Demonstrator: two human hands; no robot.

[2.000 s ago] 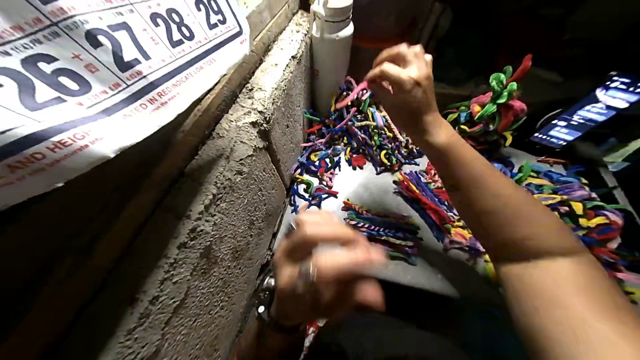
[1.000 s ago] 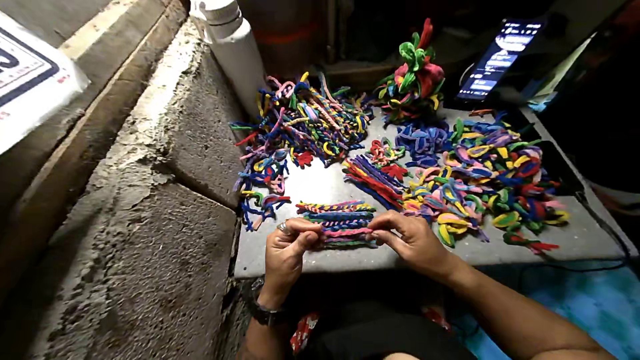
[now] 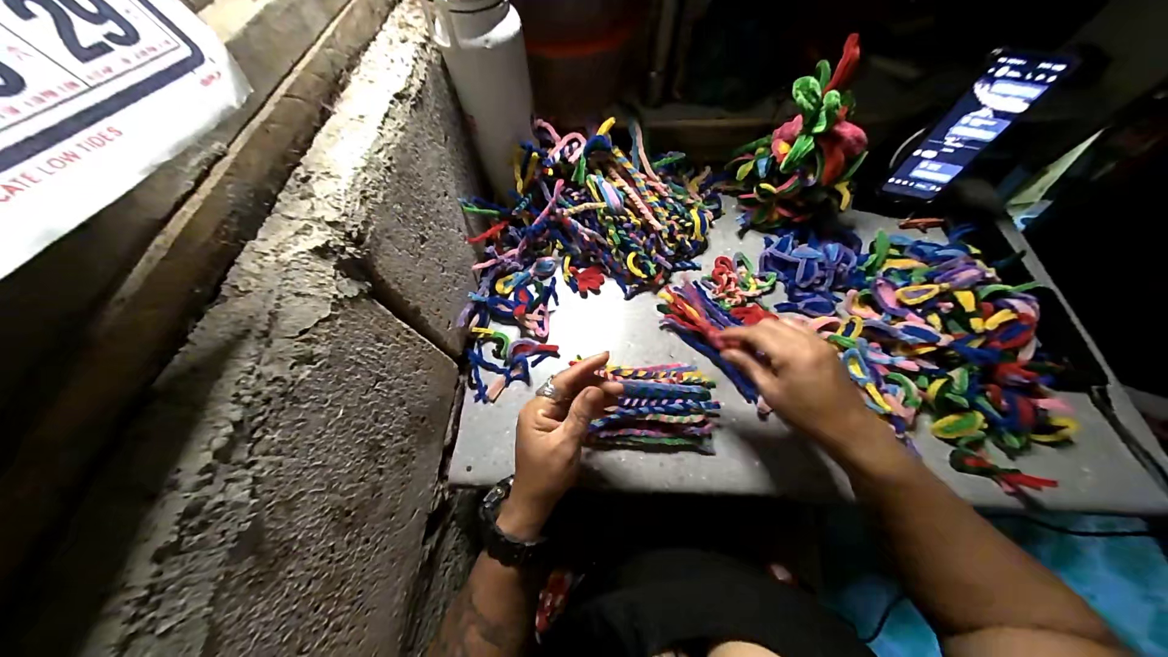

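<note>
Twisted pipe-cleaner strips (image 3: pixel 662 406) lie side by side near the front edge of the grey table. Beside their left ends my left hand (image 3: pixel 558 429) is raised, thumb and forefinger apart, with nothing seen between them. Fingers of my right hand (image 3: pixel 789 370) touch the near end of a bundle of straight red, purple and blue pipe cleaners (image 3: pixel 698 319); whether they pinch one cannot be told. Behind lies a large heap of twisted pipe-cleaner pieces (image 3: pixel 620 205). Looped multicoloured pipe-cleaner pieces (image 3: pixel 958 338) cover the right side.
A rough concrete block wall (image 3: pixel 365 383) borders the table's left side, below a paper calendar (image 3: pixel 100 109). At the back stand a white bottle (image 3: pixel 493 91), a pipe-cleaner flower arrangement (image 3: pixel 812 146) and a lit phone (image 3: pixel 976 128). Cables run at the right edge.
Both hands held a pink twisted strip over the row a second ago. They have parted, and my right hand has moved away to the bundle. The view has swung since the first frame.
</note>
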